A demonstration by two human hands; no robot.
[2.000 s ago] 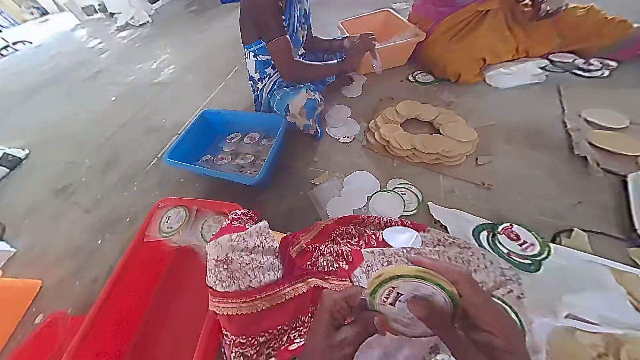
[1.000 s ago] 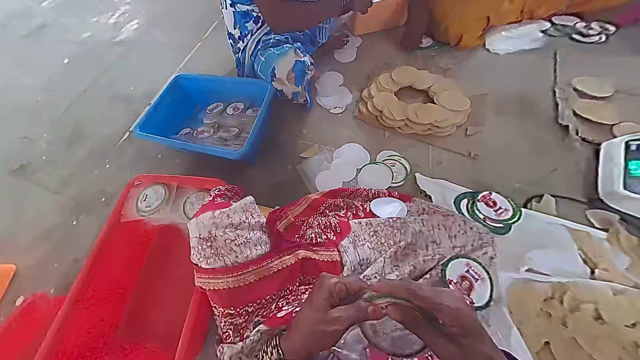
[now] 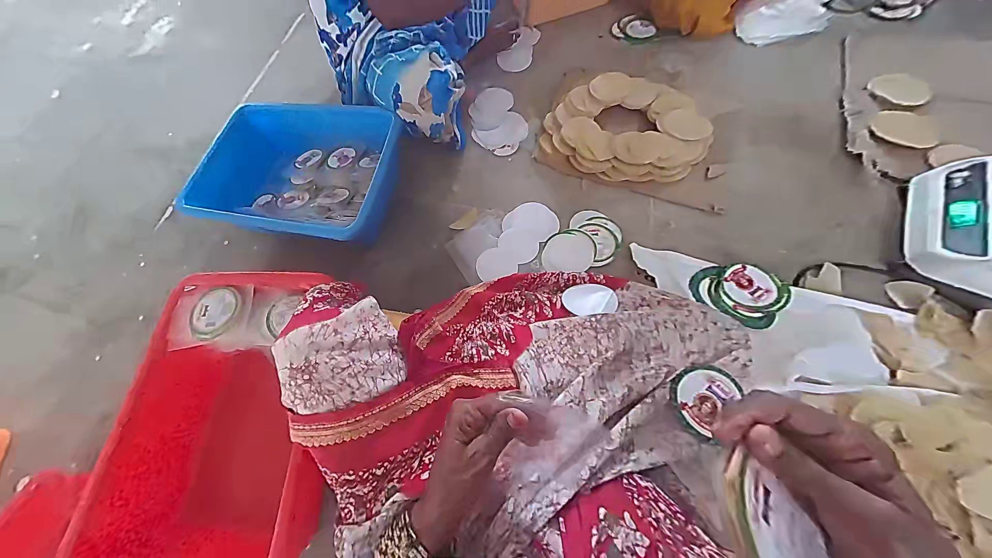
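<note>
My left hand pinches the edge of a clear plastic bag over the patterned cloth on my lap. To its right, my right hand grips a stack of round flat discs with a printed, green-edged label on its face. Just beyond that hand, a round green-rimmed label lies on the cloth. A white paper disc rests farther up the cloth.
A red tray at left holds bagged discs at its far end. Beyond are a blue tub with packets, a ring of tan discs, and paper discs. At right are a scale and heaped discs. A person sits ahead.
My hands were together around the labelled stack and have moved apart. The stack is now in my right hand, off to the right, and the plastic bag is in my left.
</note>
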